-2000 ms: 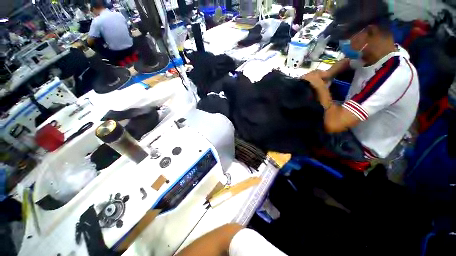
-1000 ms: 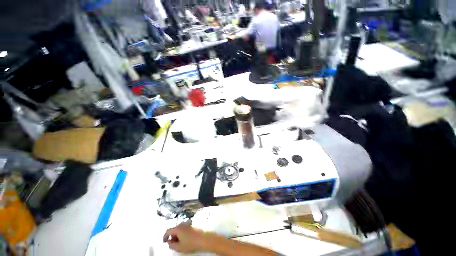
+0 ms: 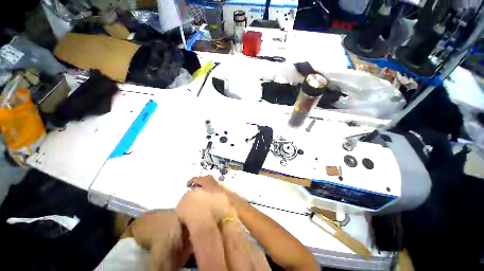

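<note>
The white sewing machine head [image 3: 339, 153] stands before me, with a black fabric strip [image 3: 259, 149] draped over it. The needle and presser foot area [image 3: 212, 161] is at its left end. My right hand [image 3: 208, 184] is just in front of the needle area, fingers curled; whether it holds anything is hidden. My left hand [image 3: 204, 222] is large and blurred near the lower centre, overlapping my right hand and forearm. A yellow ring [image 3: 227, 218] shows on it. Its fingertips are unclear. No cloth is visible at the needle.
A dark tumbler [image 3: 307, 101] stands behind the head. Blue tape [image 3: 134, 128] lies on the white table [image 3: 69, 153]. Thread snips [image 3: 339, 235] lie below the control panel [image 3: 353, 193]. Black cloth [image 3: 79, 103] is at the left back, more hangs at the right. A red object [image 3: 252, 43] is behind.
The view has swung left and down. My left hand has come into view over my right forearm. My right hand is nearer the needle area. The neighbouring worker is out of view.
</note>
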